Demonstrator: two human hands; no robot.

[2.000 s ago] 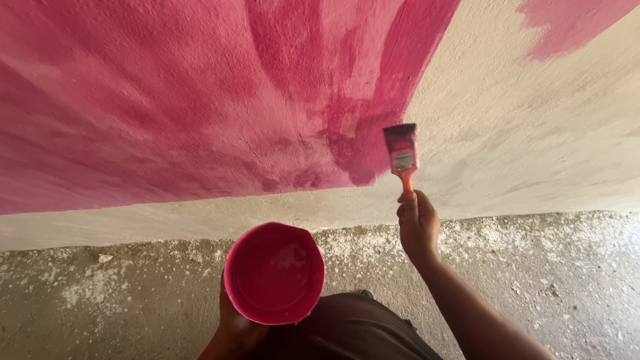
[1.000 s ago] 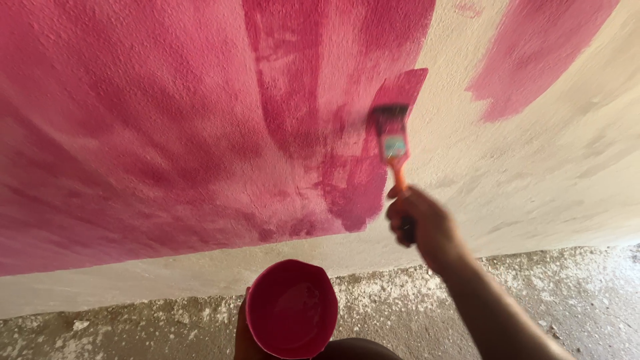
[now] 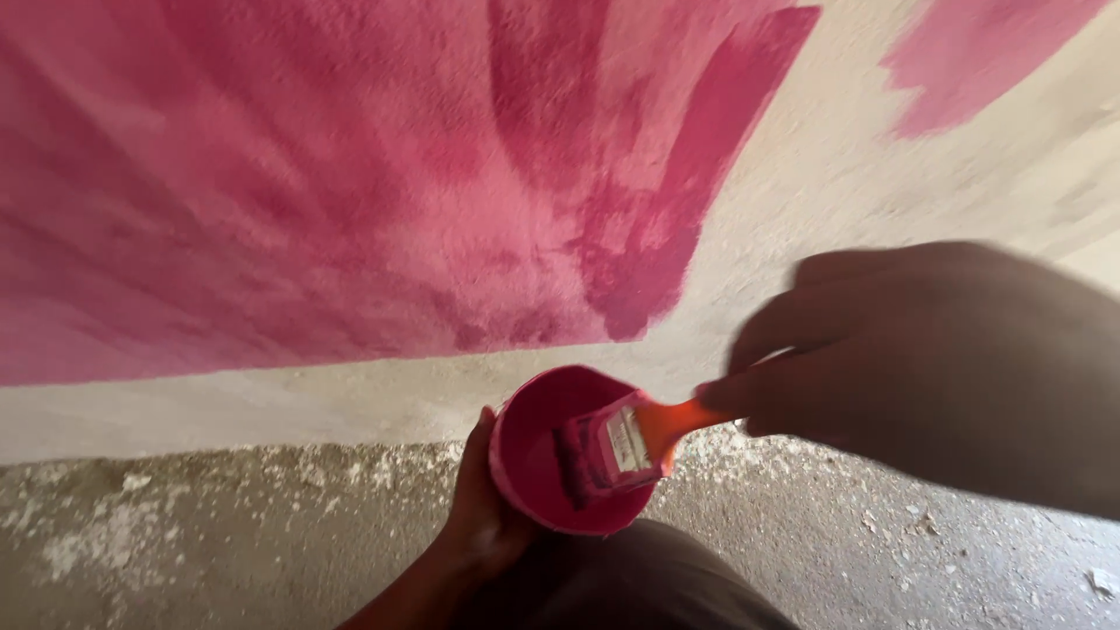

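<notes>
My left hand [image 3: 486, 507] grips a round pink paint container [image 3: 525, 490] from its left side, low in the view. Pink paint lies inside it. From the right, my right hand [image 3: 875, 341], somewhat blurred, holds a flat paintbrush [image 3: 626, 442] by its orange handle. The brush head, with a metal ferrule and dark, paint-coated bristles, is over and within the mouth of the container. Whether the bristle tips touch the paint cannot be told. Behind both is a wall [image 3: 394, 219] with streaky pink paint on its left and middle.
Bare cream wall [image 3: 814, 192] shows at the right and in a band along the bottom, with a separate pink patch [image 3: 971, 70] at upper right. The rough concrete floor [image 3: 262, 525] bears white flakes and specks. My dark-clothed leg [image 3: 630, 586] is below the container.
My right hand has brought the brush from the wall down to the container. A darker pink stroke now runs along the right edge of the painted area, where bare wall showed before.
</notes>
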